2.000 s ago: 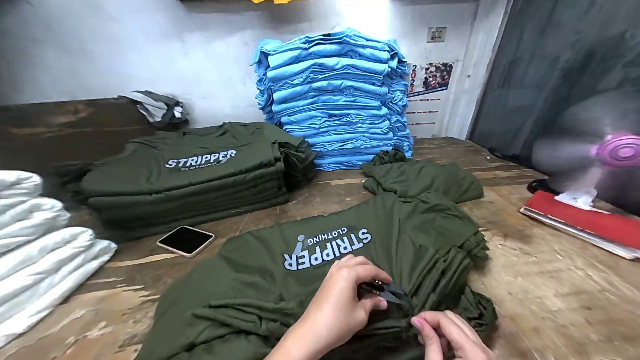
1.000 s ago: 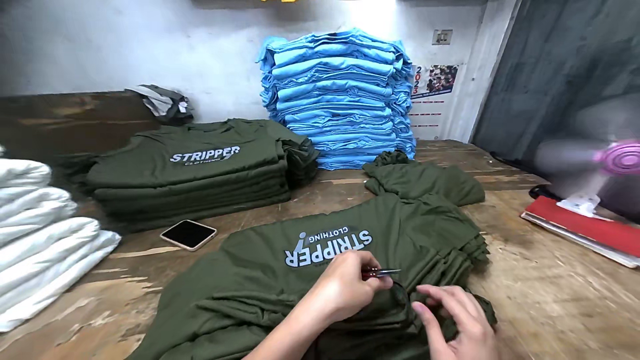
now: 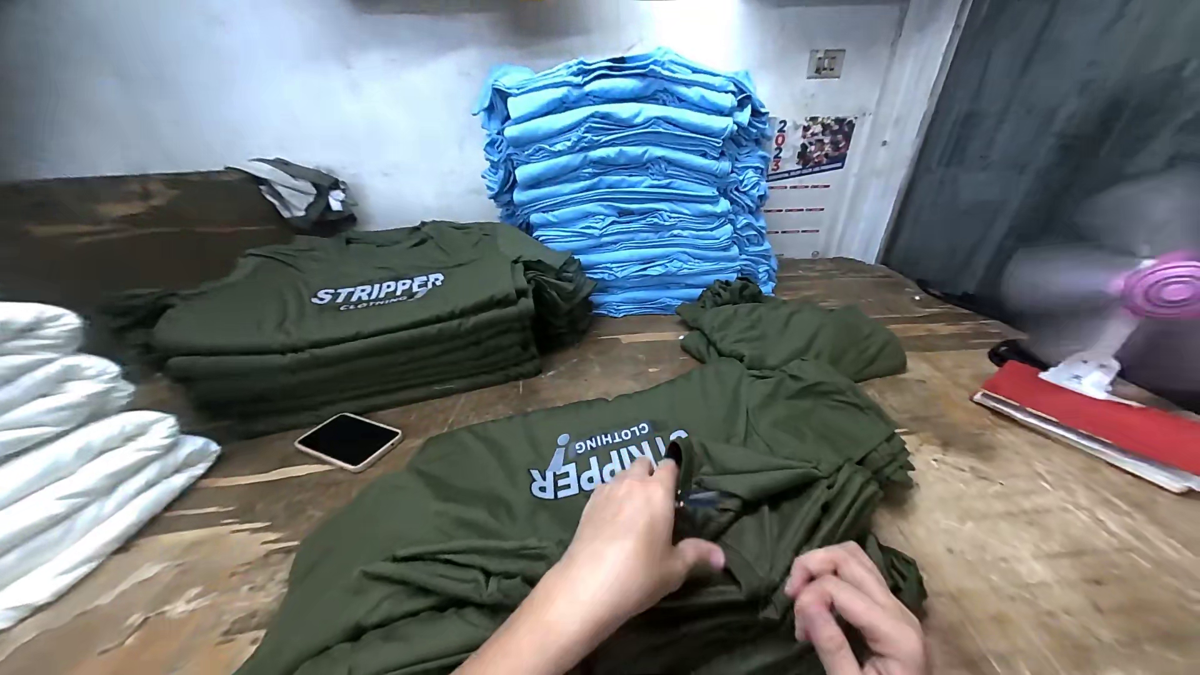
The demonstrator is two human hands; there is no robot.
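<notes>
Dark green T-shirts (image 3: 487, 469) with white print lie in a loose pile in front of me, the print upside down from here. My left hand (image 3: 633, 530) is over the print, its thumb apart from the fingers. A dark loop and a blurred dark blade, apparently thread snips (image 3: 703, 500), show at its fingers, partly hidden by the hand and cloth. Beside the bunched fabric, to the right, my right hand (image 3: 858, 605) has curled fingers at the edge of the cloth; whether they pinch it cannot be told.
Behind are a folded green shirt stack (image 3: 347, 328), a tall light blue garment stack (image 3: 628, 178) and a bunched green garment (image 3: 797, 333). White folded garments (image 3: 94, 478) stand left, near a phone (image 3: 348, 441). At right, a red folder (image 3: 1087, 412) lies by a pink fan (image 3: 1162, 284).
My left hand has moved up and left over the print, and its thumb now stands apart. The cloth between my hands has shifted, with a fold now partly covering the lettering.
</notes>
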